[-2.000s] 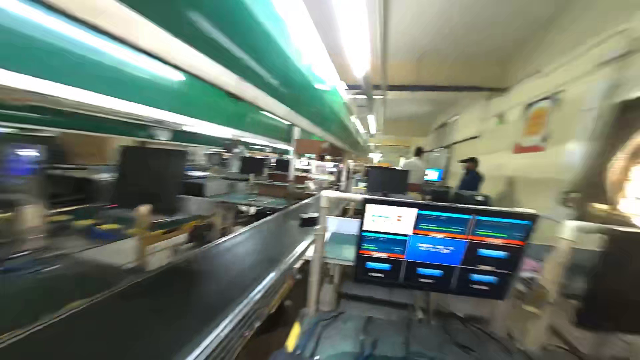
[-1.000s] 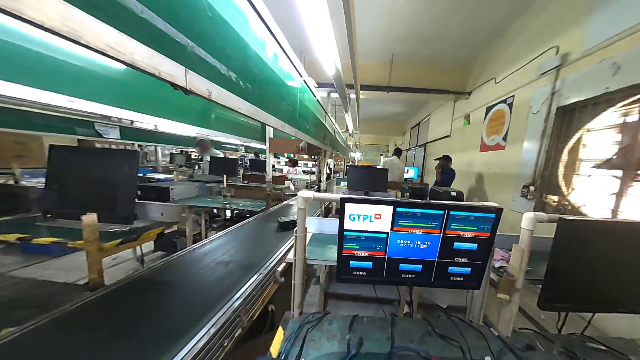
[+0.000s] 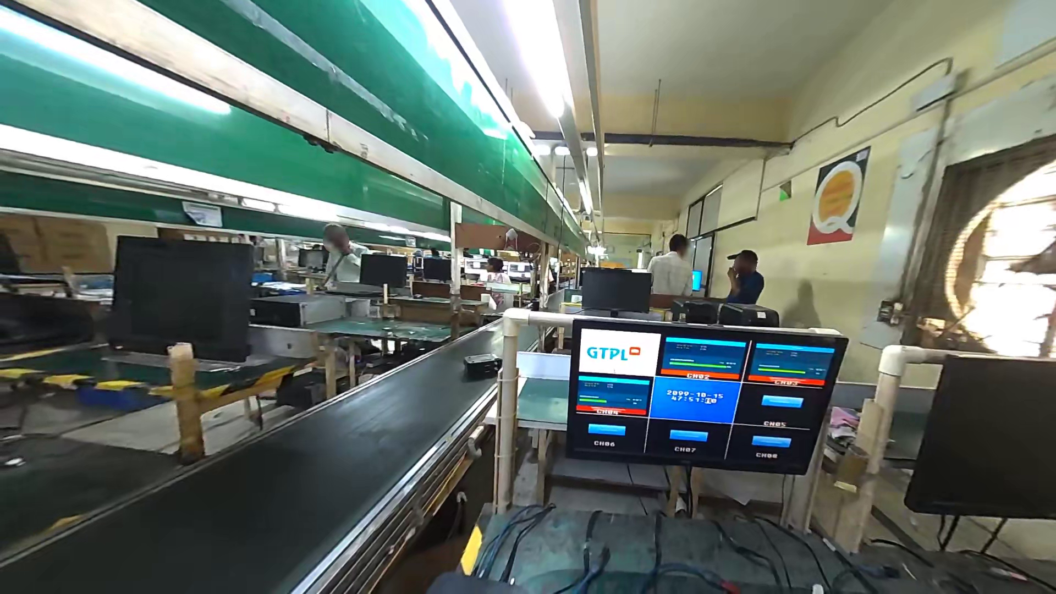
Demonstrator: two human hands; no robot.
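Neither my left hand nor my right hand shows in the head view. A lit monitor point(image 3: 705, 400) with a grid of screen panels hangs on a white pipe frame point(image 3: 508, 412) ahead. Below it, several black cables point(image 3: 660, 549) lie over a green work surface point(image 3: 623, 528). To the left, a black conveyor belt point(image 3: 330, 462) runs away from me, and a small dark device point(image 3: 482, 365) sits on its right side farther along.
A dark monitor point(image 3: 986, 437) stands at the right, another point(image 3: 181, 299) at the left beyond the belt. Two people point(image 3: 672, 268) point(image 3: 746, 279) stand farther back near the wall. Green overhead panels point(image 3: 396, 91) run above the belt. A round fan opening point(image 3: 1011, 247) is in the right wall.
The view has swung slightly since the earlier frames. The person in dark clothing at the back now has a hand raised near the head.
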